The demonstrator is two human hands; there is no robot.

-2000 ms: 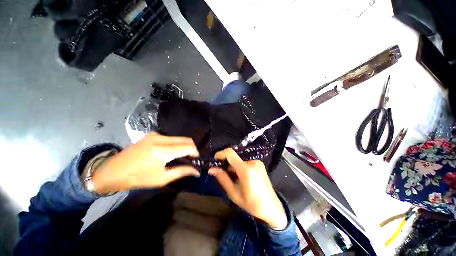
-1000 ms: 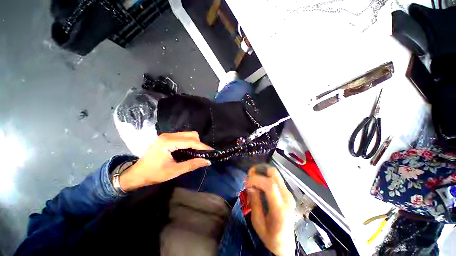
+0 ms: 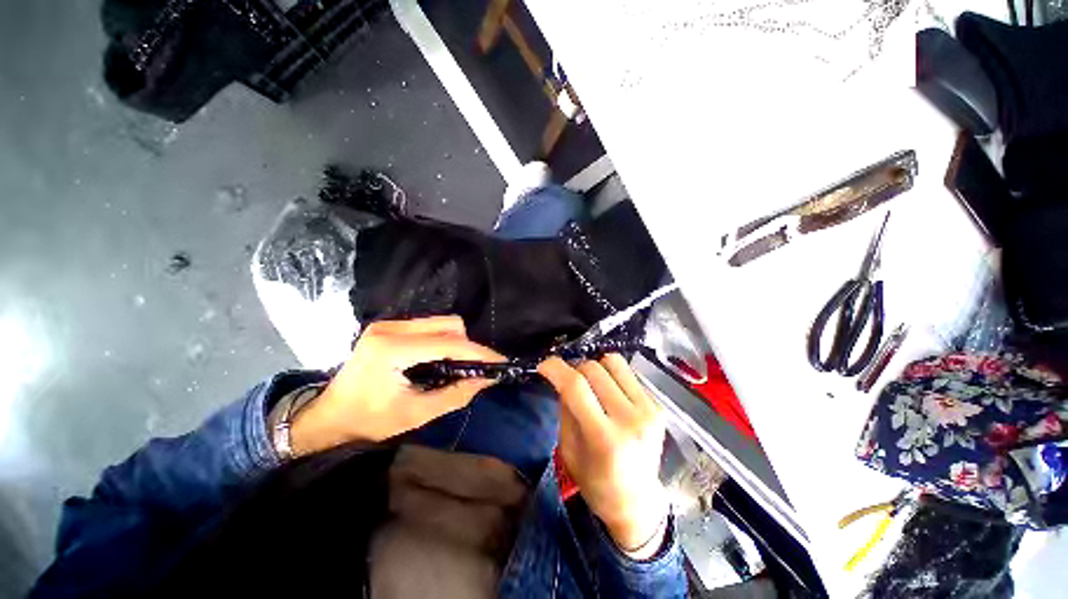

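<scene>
A black garment [image 3: 439,275] lies over my lap, with a sparkling bead trim [image 3: 591,348] along its edge. My left hand [image 3: 404,380] pinches the trimmed edge between thumb and fingers. My right hand [image 3: 603,427] is on the same edge just to the right, fingertips on the trim. A needle or other small tool cannot be made out. A pale strand [image 3: 632,310] runs from the work toward the table edge.
The white table [image 3: 703,129] on the right bears a long flat tool [image 3: 832,201], black-handled scissors [image 3: 849,316], a floral pouch [image 3: 943,427] and yellow pliers [image 3: 869,532]. A red basket [image 3: 726,396] is under it. A clear plastic bag [image 3: 299,275] and a black crate [image 3: 310,47] are left.
My right hand left the trim, showed blurred lower down one second ago, and is now back on the trimmed edge. My left hand keeps its hold. The view has shifted slightly.
</scene>
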